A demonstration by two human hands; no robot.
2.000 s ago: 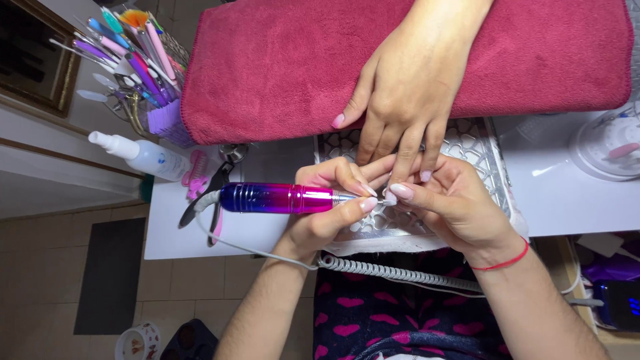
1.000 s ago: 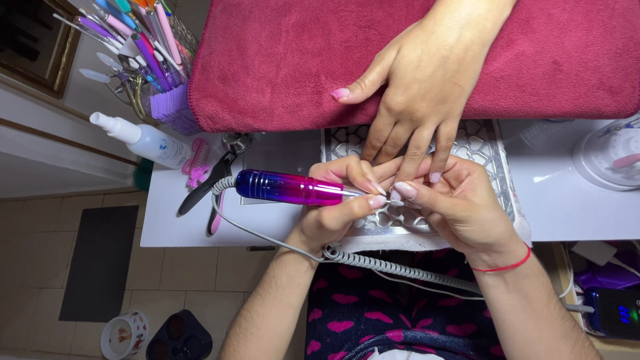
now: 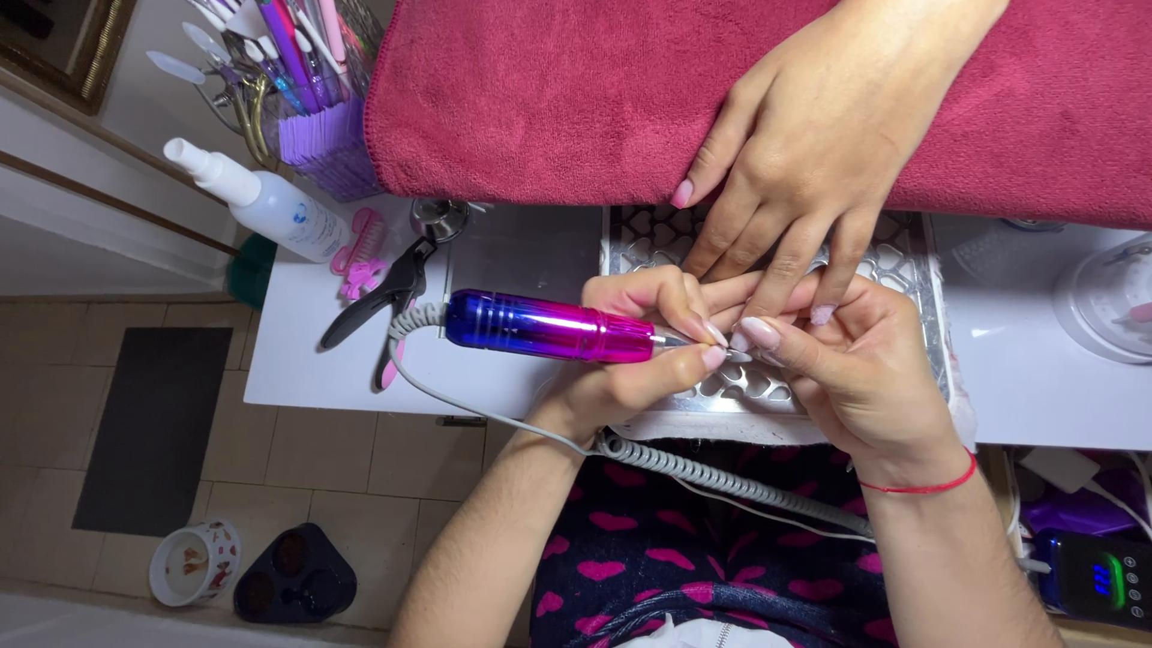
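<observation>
My left hand (image 3: pixel 652 346) pinches the metal front end of a blue-and-pink electric nail drill (image 3: pixel 549 328), whose body points left and trails a coiled grey cord (image 3: pixel 720 472). The drill's tip is close to a fingernail of another person's hand (image 3: pixel 801 171), which reaches down from the top over a dark red towel (image 3: pixel 540 99). My right hand (image 3: pixel 855 360), with a red string at the wrist, holds a finger of that hand between thumb and fingers. Both my hands are above a metal grille with heart-shaped openings (image 3: pixel 756 387). Exact contact of the bit with the nail is unclear.
On the white table (image 3: pixel 360 378) at left lie a spray bottle (image 3: pixel 283 211), a pink nail brush (image 3: pixel 360 238) and a black-handled tool (image 3: pixel 387 292). A purple holder (image 3: pixel 333 148) carries brushes and tools. A clear round container (image 3: pixel 1111 297) stands right, above a control unit with a lit display (image 3: pixel 1093 576).
My hands keep hold of the drill and the other person's finger, with only small shifts. The view has moved slightly.
</observation>
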